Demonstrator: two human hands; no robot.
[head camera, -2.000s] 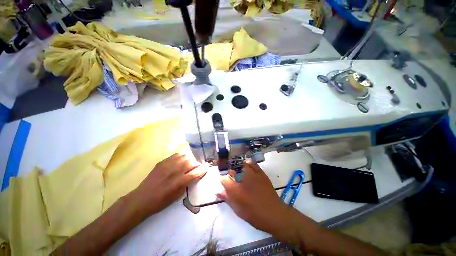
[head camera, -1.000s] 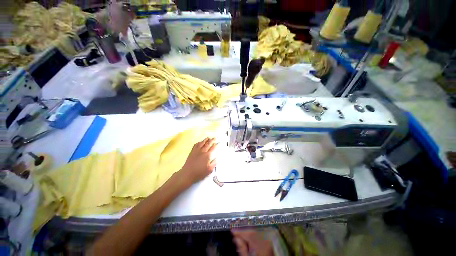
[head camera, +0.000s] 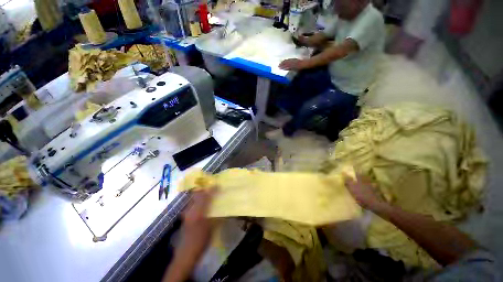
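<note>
A long yellow garment panel (head camera: 276, 194) is stretched level in the air, beyond the table's front edge and above the lap. My left hand (head camera: 199, 212), blurred, grips its left end, where the cloth is bunched. My right hand (head camera: 361, 190) grips its right end, beside a large loose yellow pile (head camera: 413, 154). The white sewing machine (head camera: 118, 113) stands to the left, its lit needle area away from both hands. More yellow cloth (head camera: 298, 237) hangs below the panel.
Blue-handled snips (head camera: 165, 180) and a black smartphone (head camera: 197, 153) lie on the white table near its ruler-taped edge (head camera: 160, 228). A person (head camera: 353, 52) sits at another table (head camera: 248, 61) ahead. Yellow thread cones (head camera: 92, 26) stand at upper left.
The view has swung right, towards the pile. My left hand has left the cloth on the table; my right hand has come up from below the table edge. Both now hold a panel in the air.
</note>
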